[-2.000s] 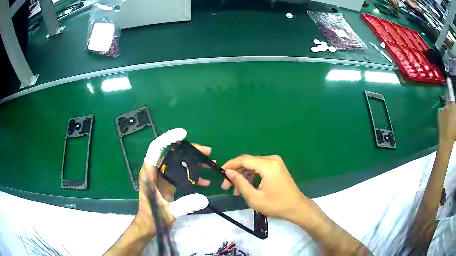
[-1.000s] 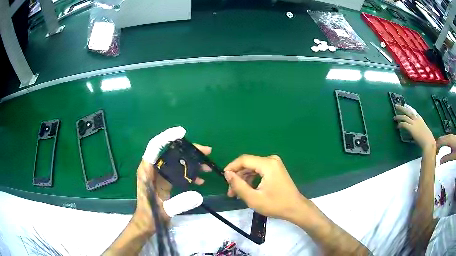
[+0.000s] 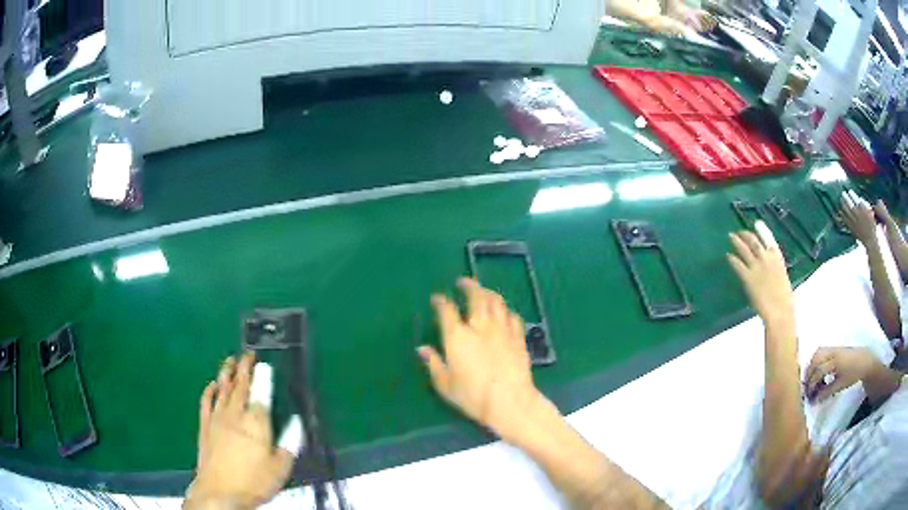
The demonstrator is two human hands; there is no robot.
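My left hand (image 3: 239, 428), with white finger cots on two digits, lies low in the picture over the lower left part of a phone middle frame (image 3: 276, 330) on the belt. Its fingers are apart; whether they touch the frame is unclear. A dark blurred cord crosses that frame. My right hand (image 3: 483, 357) is bare-fingered, with fingers spread, over the left side of another middle frame (image 3: 511, 247). That frame's camera block (image 3: 539, 343) is at the near end, partly beside my hand. Contact there is also unclear.
Two frames lie at far left (image 3: 68, 393); one lies right of my right hand (image 3: 652, 269). A neighbour's hand (image 3: 762, 271) reaches over more frames at right. Beyond the rail are a parts bag (image 3: 543, 112), white rounds (image 3: 511, 150), a red tray (image 3: 687, 120) and another bag (image 3: 112, 174).
The view has turned right. My hands have moved apart, and the frame they held up is no longer between them. Both hands now reach over frames on the belt.
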